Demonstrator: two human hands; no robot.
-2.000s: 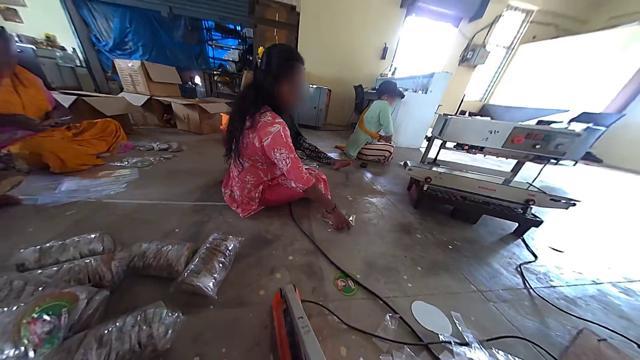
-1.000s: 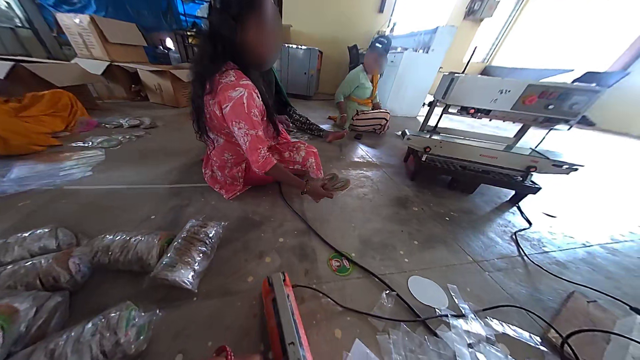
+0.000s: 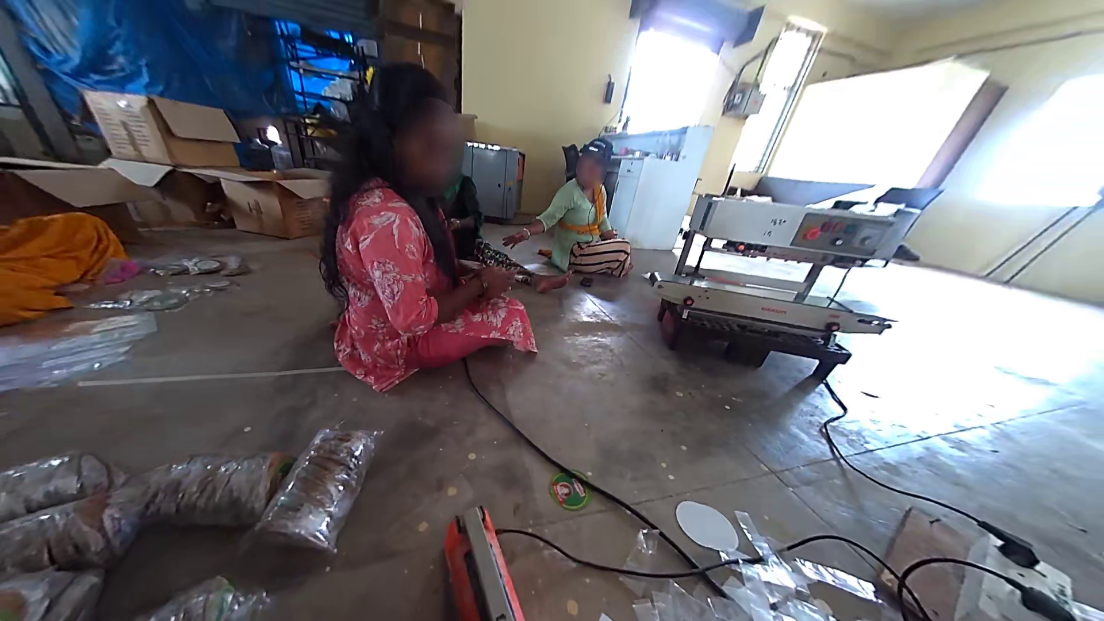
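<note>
Neither my left hand nor my right hand shows in the head view. At the bottom middle a red and grey hand impulse sealer lies on the floor with a black cable running from it. Clear plastic packs of brown round items lie at the lower left, several of them in a loose group. A round green and red label lies beyond the sealer, beside a black cable. To the right are a white oval piece and scattered clear plastic scraps.
A person in a pink floral top sits on the floor ahead, other people behind. A band sealing machine stands on a low black stand at right. Cardboard boxes are at the back left; a power strip sits at lower right.
The person in pink has drawn their hands in to their lap from over the floor. The person in green has raised their head and stretched out an arm.
</note>
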